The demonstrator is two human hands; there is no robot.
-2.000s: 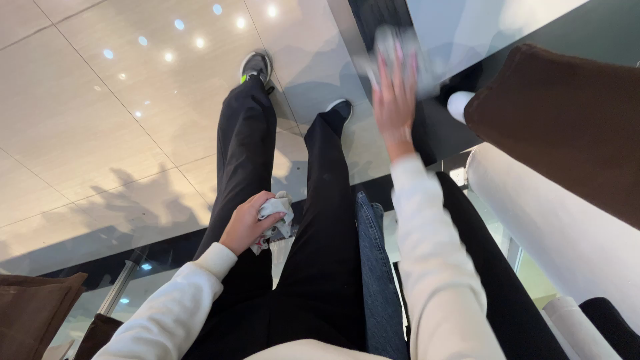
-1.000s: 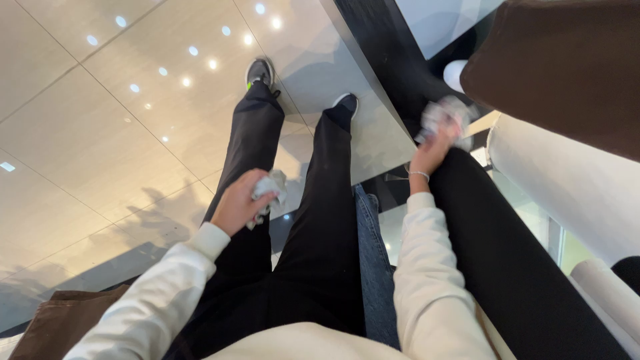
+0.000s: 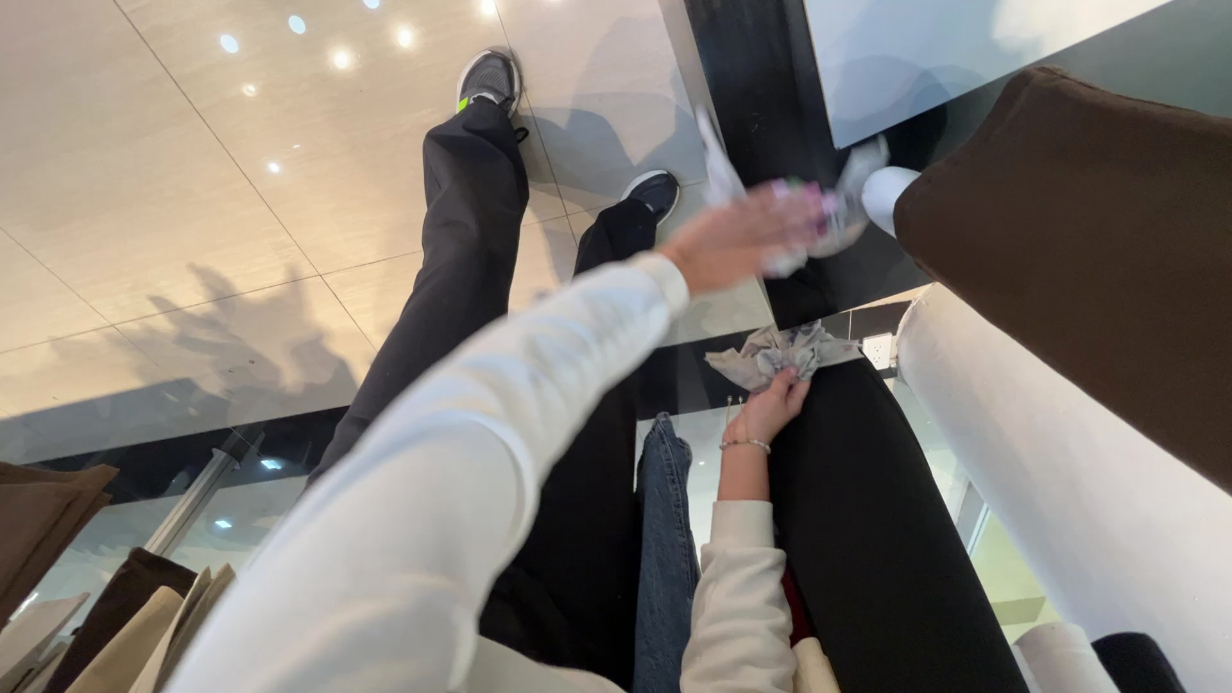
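My left hand [image 3: 746, 236], blurred by motion, reaches across to the right over the black base, with a pale patterned cloth [image 3: 852, 192] under or in its fingers; the blur hides how it is held. Below it, my right hand [image 3: 770, 409], with a bracelet on the wrist, grips a crumpled pale cloth [image 3: 775, 354] between thumb and fingers. That cloth is beside the top of a black trouser leg [image 3: 866, 500]. Both sleeves are cream white.
Brown trousers [image 3: 1068, 241] on a white mannequin leg [image 3: 881, 197] stand at the right, above a thick white cylindrical form [image 3: 1049, 452]. Blue jeans [image 3: 664, 549] hang between my legs and right arm. Folded brown and beige garments [image 3: 144, 626] are at lower left. Glossy floor tiles [image 3: 221, 212] lie beyond.
My left hand has moved from over my left thigh across to the upper right. My right hand stays on the right side, its cloth now more spread out.
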